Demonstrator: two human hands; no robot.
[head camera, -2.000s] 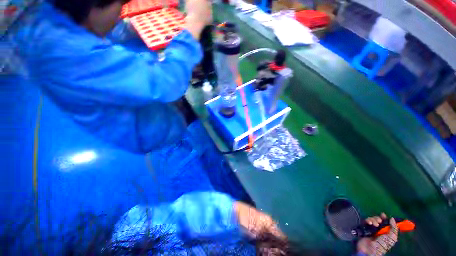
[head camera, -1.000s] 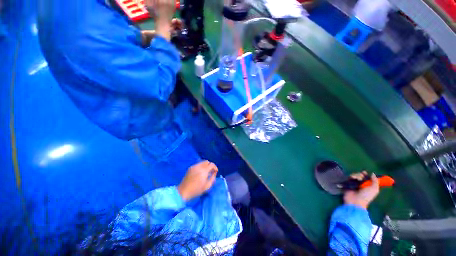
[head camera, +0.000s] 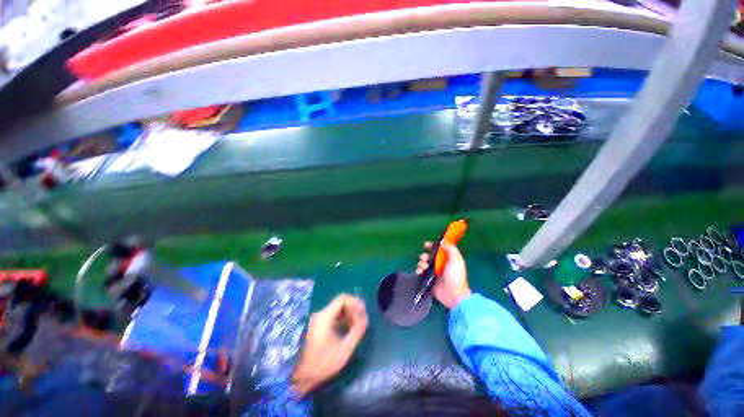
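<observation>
The orange and black electric screwdriver (head camera: 445, 248) is held in my right hand (head camera: 451, 278), its thin black end pointing down over the screw dish. The round screw dish (head camera: 395, 298) with a grey floor and dark rim lies on the green bench, with tiny dark specks in it. My left hand (head camera: 330, 342) is just left of the dish, fingers curled; it is blurred, and whether it holds something small at the fingertips cannot be told. A small round assembly (head camera: 272, 247) lies alone on the green belt, up and left of the dish.
A blue fixture (head camera: 177, 319) with white edges and a clear plastic bag (head camera: 276, 322) lie at left. At right are a grey post (head camera: 624, 147), a white paper slip (head camera: 524, 294), loose dark parts (head camera: 635, 275), metal rings (head camera: 700, 256) and a blue sleeve (head camera: 724, 370).
The view has swung right, bringing the post, dark parts and rings into sight. My left hand has come from beside my body to over the bench. My right hand still holds the screwdriver at the dish.
</observation>
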